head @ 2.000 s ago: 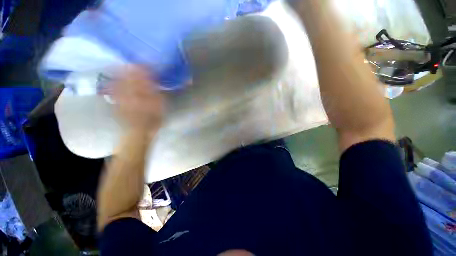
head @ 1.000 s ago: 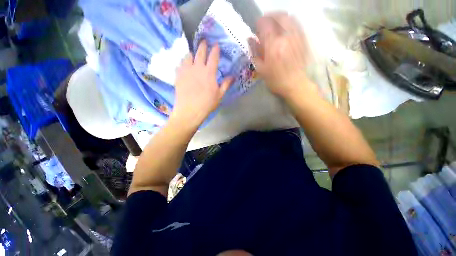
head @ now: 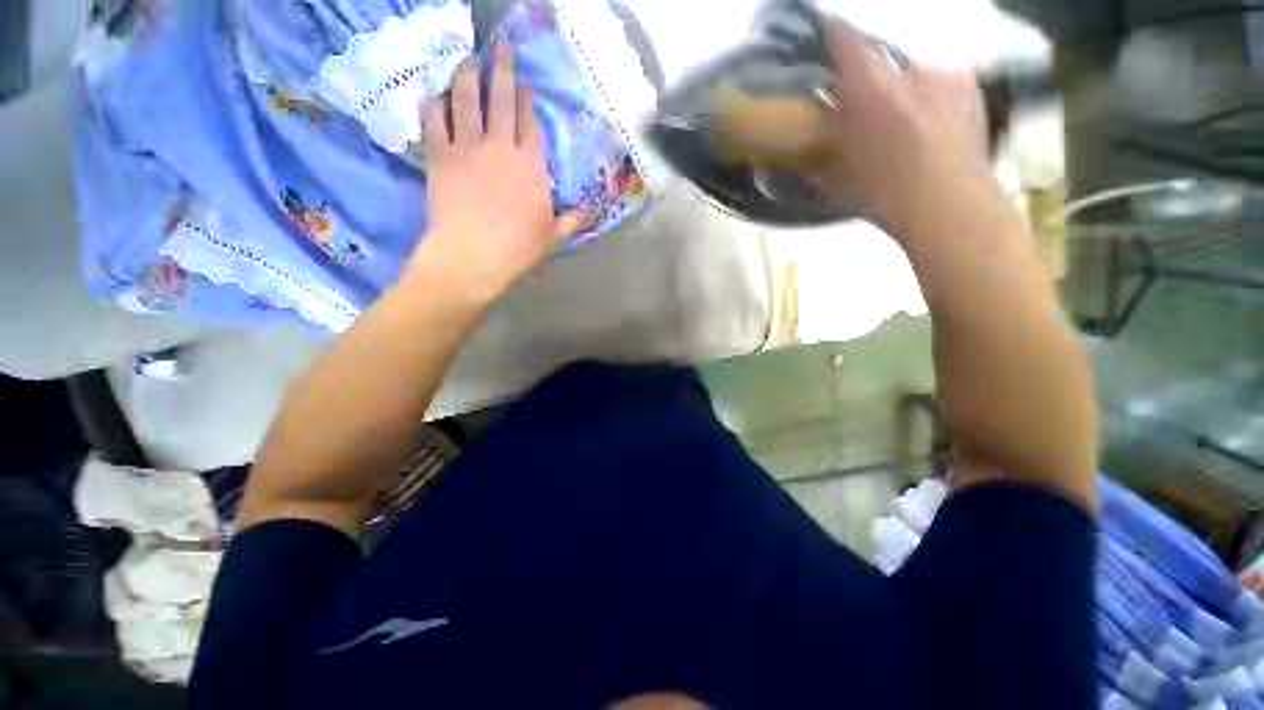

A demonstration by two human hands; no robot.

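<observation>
A light blue floral garment [head: 333,180] with white lace trim [head: 395,72] lies on the pressing board [head: 624,298]. My left hand [head: 485,180] rests flat on its sleeve-like part [head: 589,153], fingers a little apart, pointing away from me. My right hand [head: 908,132] is closed around the tan handle [head: 765,128] of the steam iron [head: 790,194]. The iron is slightly blurred, its tip pointing left, just right of the garment's lace edge. I cannot tell if it touches the cloth under it.
A cream base cloth [head: 859,284] lies under the iron at the board's right. Blue and white folded garments [head: 1164,596] are at the lower right. Cream cloth [head: 160,569] hangs at the lower left. Thin dark metal bars [head: 1130,284] stand at the right.
My right hand has left the garment and taken hold of the iron, which has moved left toward the cloth. My left hand stays on the garment, now spread flatter. The view has shifted.
</observation>
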